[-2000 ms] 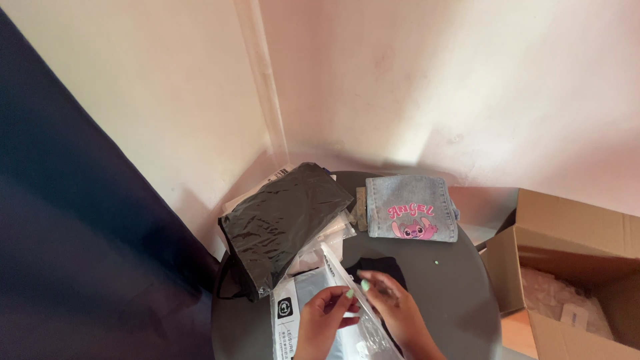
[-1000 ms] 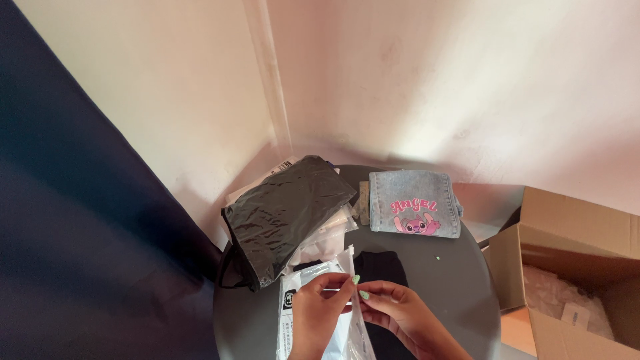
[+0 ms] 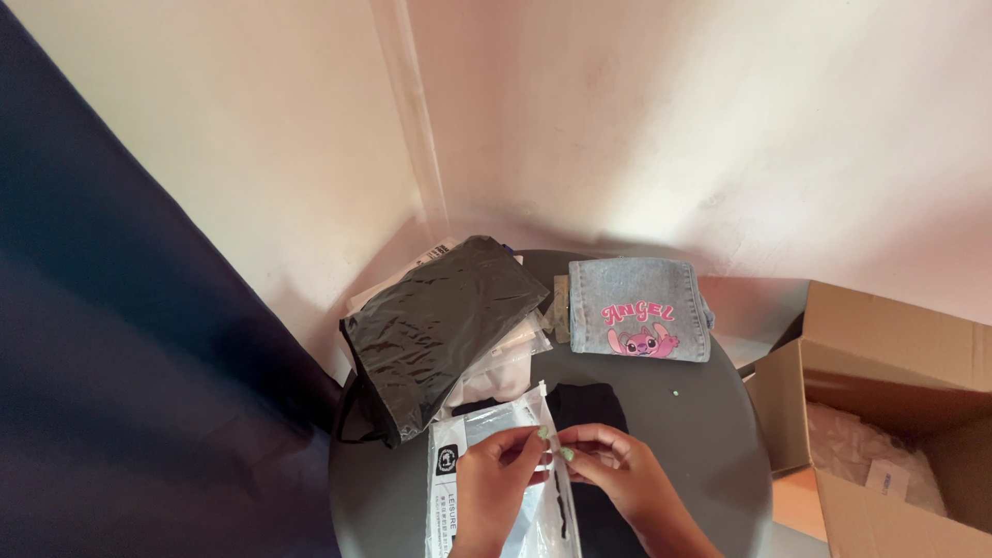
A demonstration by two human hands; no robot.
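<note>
A clear plastic zip bag [image 3: 535,511] with printing lies at the near side of the round grey table [image 3: 690,480]. My left hand [image 3: 500,480] pinches its zip edge between thumb and finger. Close beside it, my right hand [image 3: 612,473] pinches the same edge. Whatever is inside the bag is partly hidden by my hands. Folded black cloth [image 3: 593,403] lies under and to the right of the bag. Beyond my left hand rests a black item in glossy plastic [image 3: 442,333], on top of other clear packets [image 3: 504,356].
Folded light-blue denim with a pink cartoon print [image 3: 639,310] lies at the table's back right. An open cardboard box [image 3: 891,364] with clear plastic packaging inside [image 3: 868,449] stands to the right. A dark blue curtain [image 3: 132,325] hangs at left, and walls meet behind the table.
The bag's zip edge, slanted and raised two seconds ago, now lies more upright in view. Both hands have come closer together along it.
</note>
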